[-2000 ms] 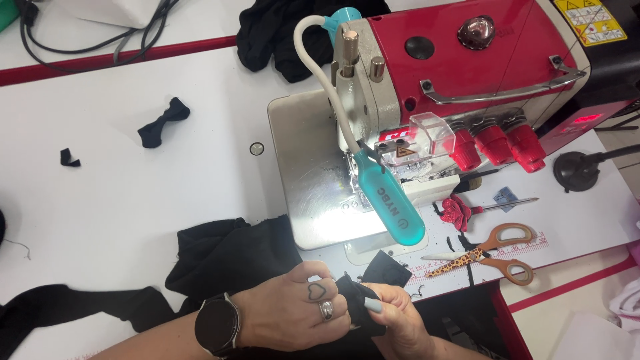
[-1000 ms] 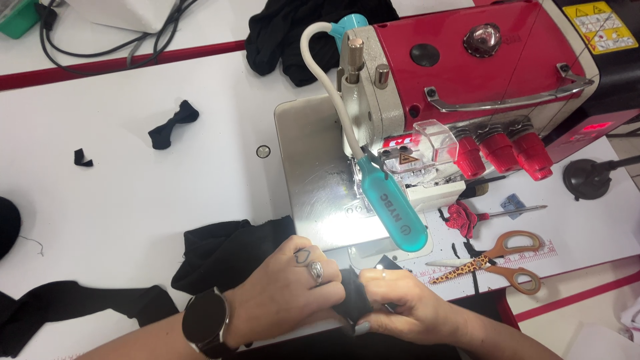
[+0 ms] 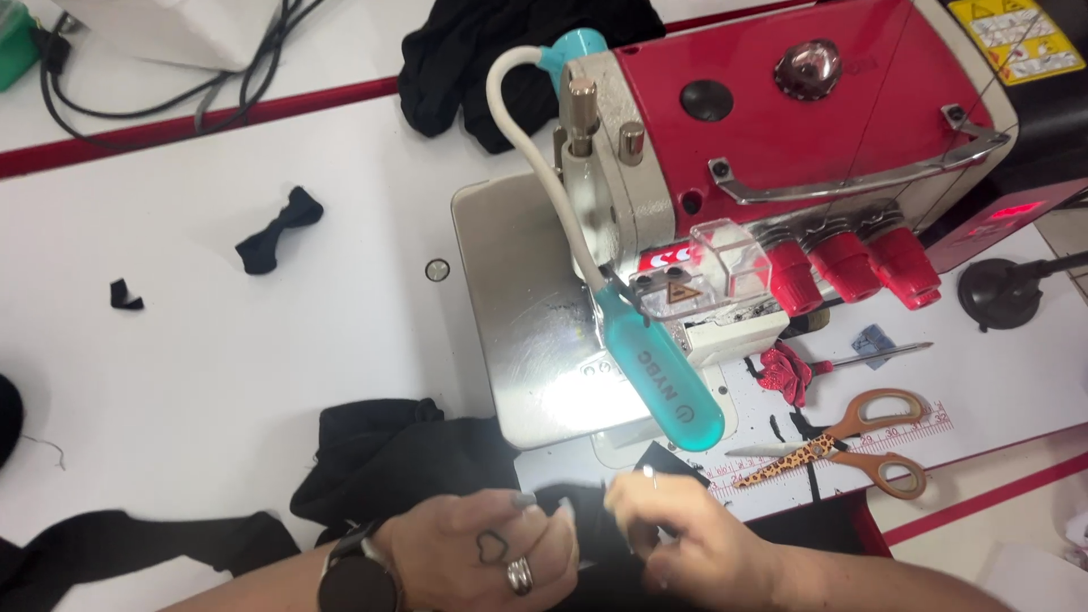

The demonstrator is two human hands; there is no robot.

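My left hand [image 3: 489,548], with a silver ring and a watch at the wrist, is at the bottom centre, its fingers curled on black fabric [image 3: 578,510]. My right hand [image 3: 684,531] is just right of it, slightly blurred, its fingers bent at the fabric's right side; its hold is unclear. Both hands are in front of the metal plate [image 3: 544,340] of a red and white overlock sewing machine [image 3: 765,127]. A lit turquoise lamp [image 3: 663,374] hangs over the plate. More black fabric [image 3: 408,459] lies beside my left hand.
Orange-handled scissors [image 3: 837,446] lie over a printed ruler [image 3: 901,432] at the right, near a rose-handled pointed tool [image 3: 786,372] and a black lamp base [image 3: 999,293]. Black scraps [image 3: 279,231] lie at the left. A dark cable [image 3: 246,93] and black cloth [image 3: 476,76] are at the back.
My hands were close together on the black fabric; now they are farther apart, and the fingers of my left hand have curled upward.
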